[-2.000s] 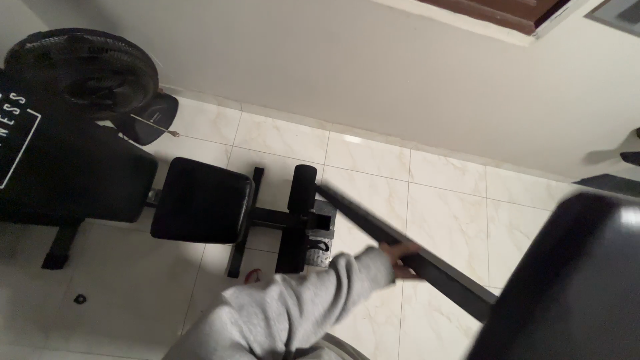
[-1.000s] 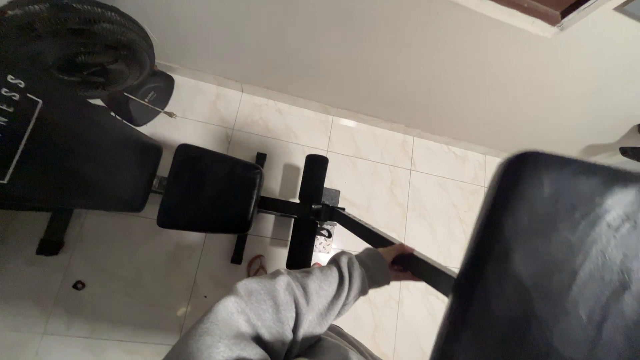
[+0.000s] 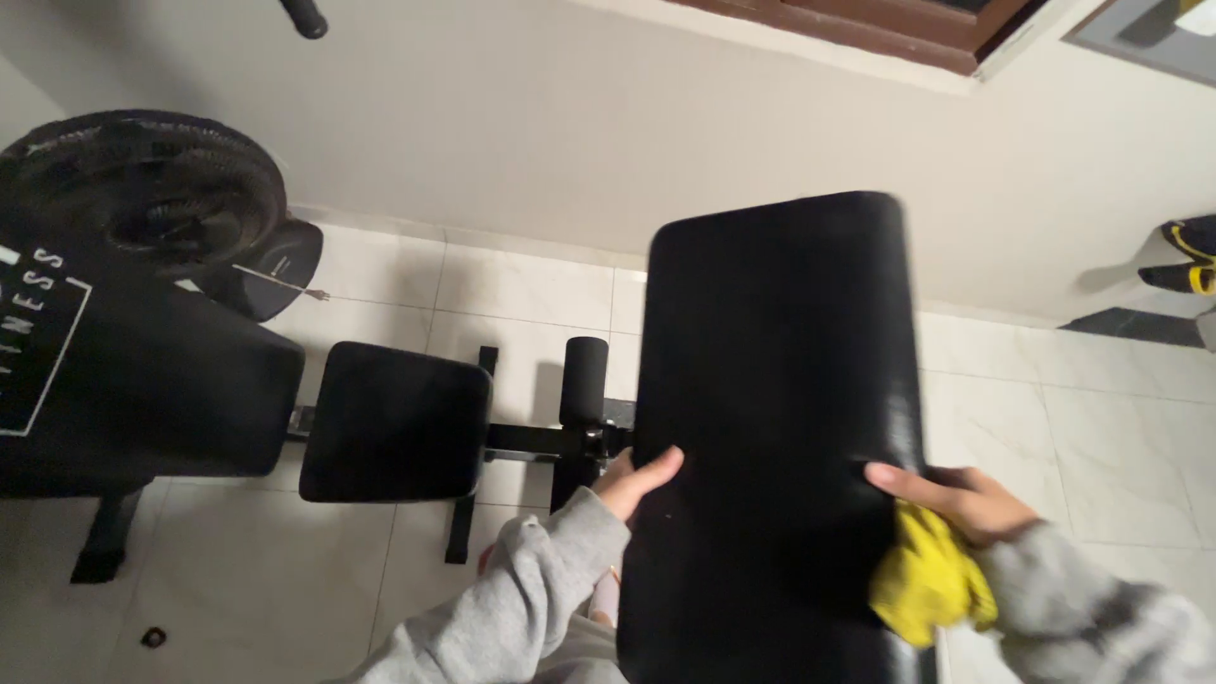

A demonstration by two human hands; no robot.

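A long black padded board (image 3: 769, 408), likely the pad of a preacher-curl or leg attachment, stands close in front of me. My left hand (image 3: 636, 484) grips its left edge, thumb on the front face. On the opposite edge, my right hand (image 3: 959, 499) holds the pad and also a yellow cloth (image 3: 926, 575), which hangs below the fingers. Behind and to the left lies a black weight bench with a wide backrest (image 3: 180, 380), a smaller seat pad (image 3: 399, 423) and a foam roller (image 3: 585, 382). The pad hides the right end of the bench frame.
A black round fan (image 3: 152, 190) with its base (image 3: 275, 271) stands by the wall at upper left. A small dark ring (image 3: 153, 637) lies on the tiled floor. Black-and-yellow items (image 3: 1187, 256) are at the right edge, and a brown window frame (image 3: 874, 28) is above.
My left hand has moved from the black bar to the pad's left edge. The pad now stands more central in view, and my right hand with the yellow cloth has come into view.
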